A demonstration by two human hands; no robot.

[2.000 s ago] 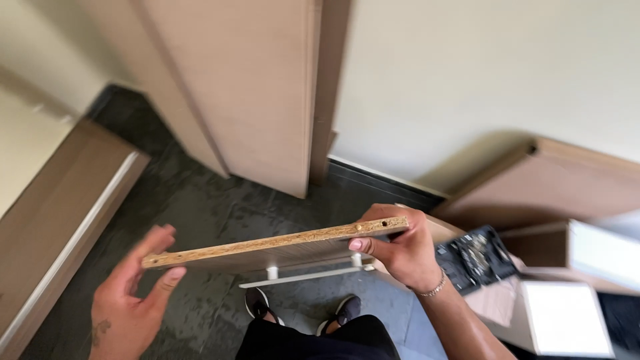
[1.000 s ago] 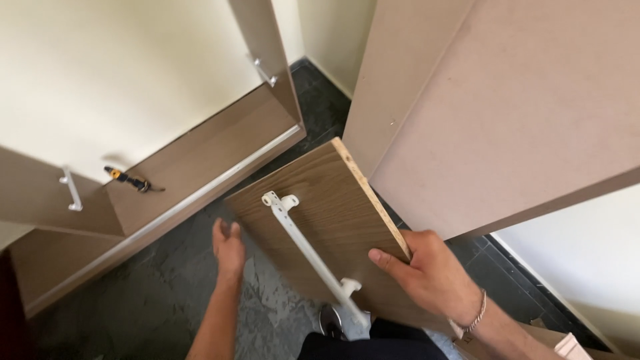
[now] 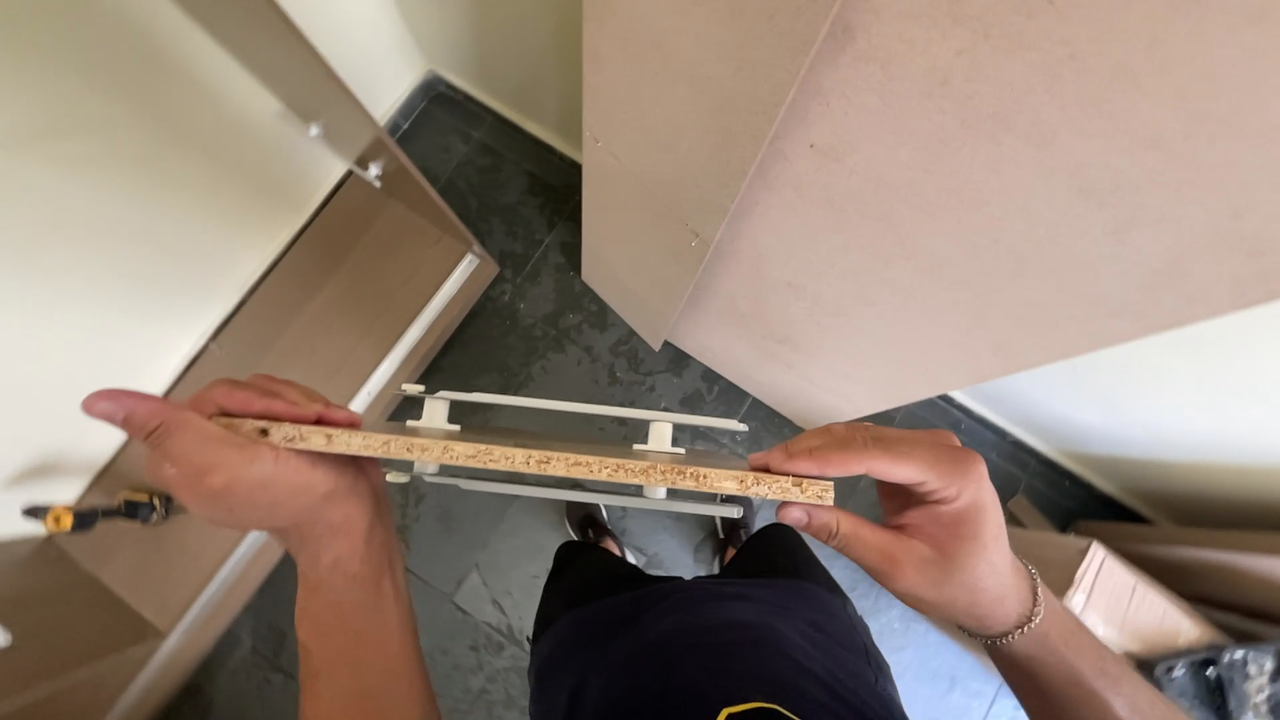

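Note:
A particleboard panel (image 3: 540, 461) is held edge-up in front of me, its raw chipboard edge facing my eyes. White metal drawer runners stand off both faces on white brackets; the far runner (image 3: 590, 410) and the near runner (image 3: 590, 498) run roughly along the panel. My left hand (image 3: 260, 455) grips the panel's left end, thumb pointing out to the left. At the right end, my right hand (image 3: 900, 510) pinches the panel between thumb and fingers, and a chain bracelet circles that wrist.
On the left lies an open cabinet carcass (image 3: 320, 290) with a yellow-and-black tool (image 3: 100, 512) on it. Large boards (image 3: 960, 180) stand ahead to the right. Cardboard (image 3: 1140, 600) and plastic-wrapped items (image 3: 1220, 680) lie at lower right. My feet are on dark floor tiles (image 3: 480, 600).
My left hand, free of the panel one second ago, now grips its left end. The panel has turned from showing a broad face to showing its raw edge.

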